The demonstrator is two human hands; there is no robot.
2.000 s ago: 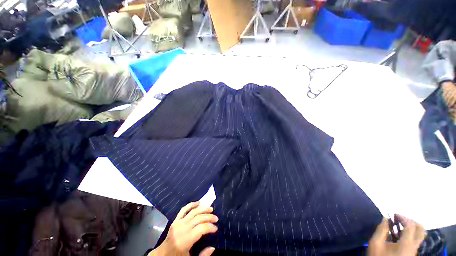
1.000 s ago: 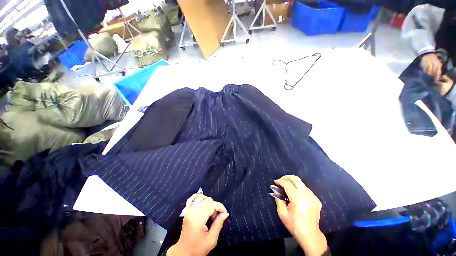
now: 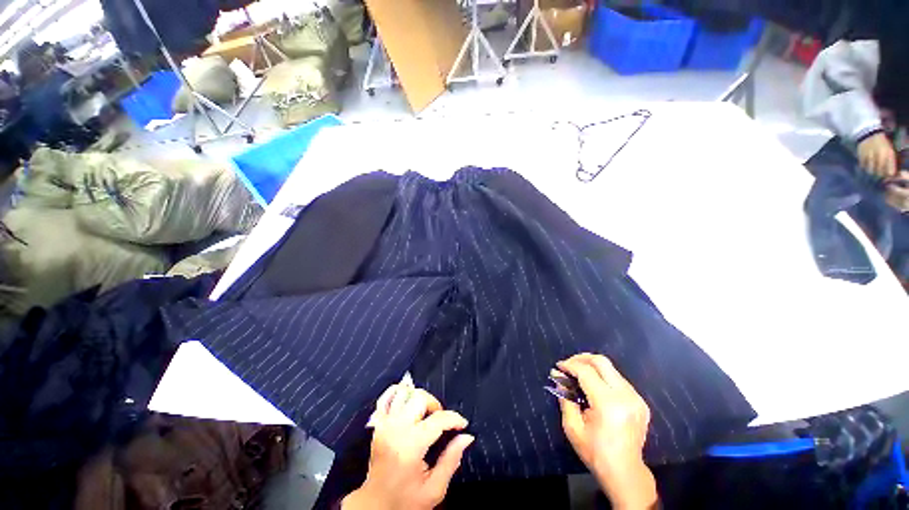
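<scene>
Dark pinstriped trousers [image 3: 518,289] lie spread on the white table [image 3: 738,229], gathered waist at the far side and wide legs towards me. A plain black panel [image 3: 334,234] shows at their left. My left hand [image 3: 414,443] is over the near middle of the cloth, fingers bent, thumb and forefinger apart; I see nothing held in it. A small white patch shows at its fingertips, too unclear to name. My right hand [image 3: 610,413], over the right leg, holds small dark snips [image 3: 566,386] with their tips pointing left, near the cloth.
A thin dark hanger [image 3: 610,144] lies on the far tabletop. A blue bin [image 3: 284,159] stands at the table's far left edge. Olive sacks [image 3: 150,194] and dark garments [image 3: 75,349] are heaped at left. Another person's hand [image 3: 877,154] is at a dark blue garment [image 3: 847,224] at right.
My right hand has moved left from the trousers' right lower corner to over the right leg. My left hand's fingers have bent. The trousers keep nearly the same layout.
</scene>
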